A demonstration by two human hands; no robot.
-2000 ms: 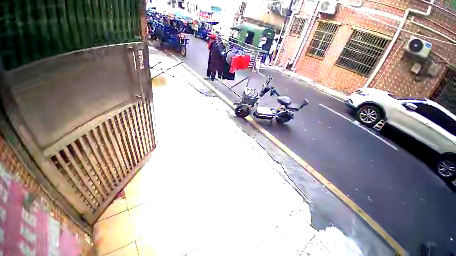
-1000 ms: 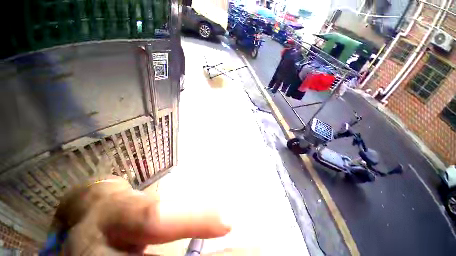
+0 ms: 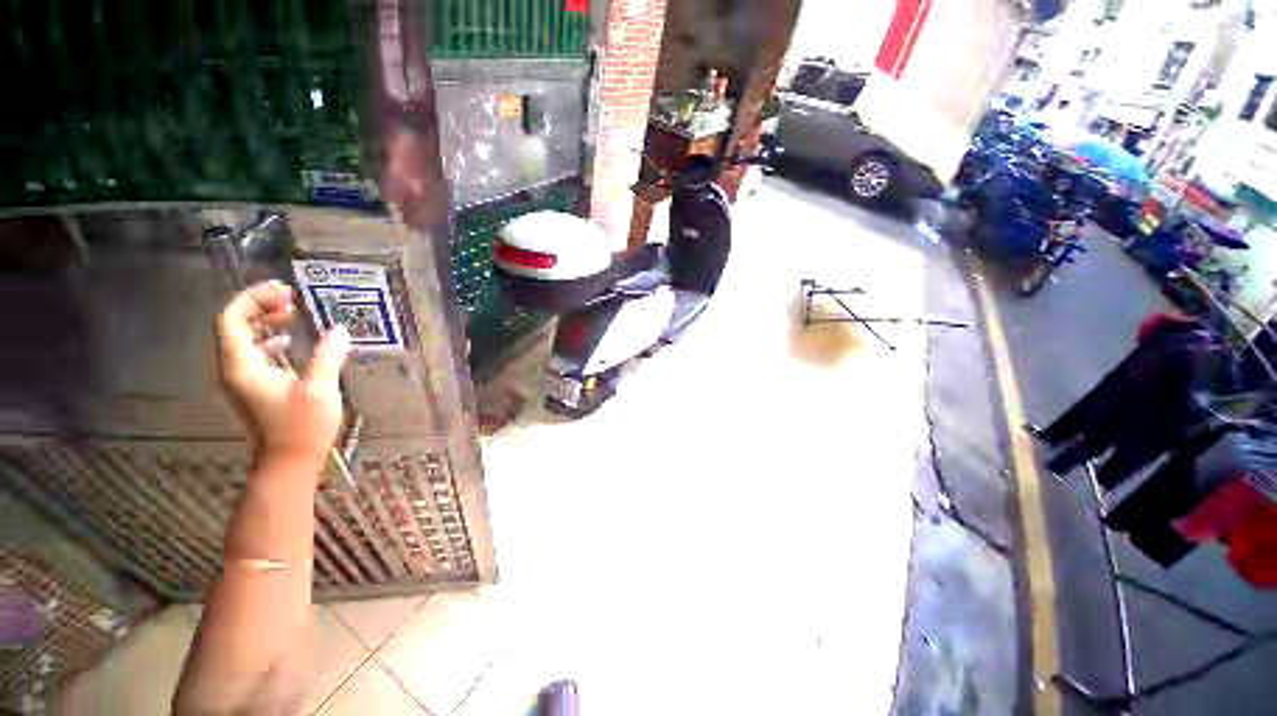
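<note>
My left hand [image 3: 284,385] is raised at the left, with its bare forearm rising from the bottom edge. Its fingers curl around the dark upright handle [image 3: 256,252] of a metal gate [image 3: 112,322]. A thin pale object [image 3: 345,466] shows just below the hand; I cannot tell what it is. A white and blue QR-code sticker [image 3: 357,316] is on the gate, right beside my thumb. The gate has a plain panel above and slanted slots below. My right hand is not in view.
A white scooter [image 3: 616,329] stands beyond the gate's edge. A thin-legged stand [image 3: 833,311] is on the bright pavement. Dark and red clothes [image 3: 1141,420] hang on a rack at right. A grey car [image 3: 854,133] is parked behind. A small purplish thing [image 3: 559,698] shows at the bottom edge.
The view has turned left, bringing the scooter and more of the gate into view. The blurred hand from one second ago has moved up to the gate's handle and closed around it.
</note>
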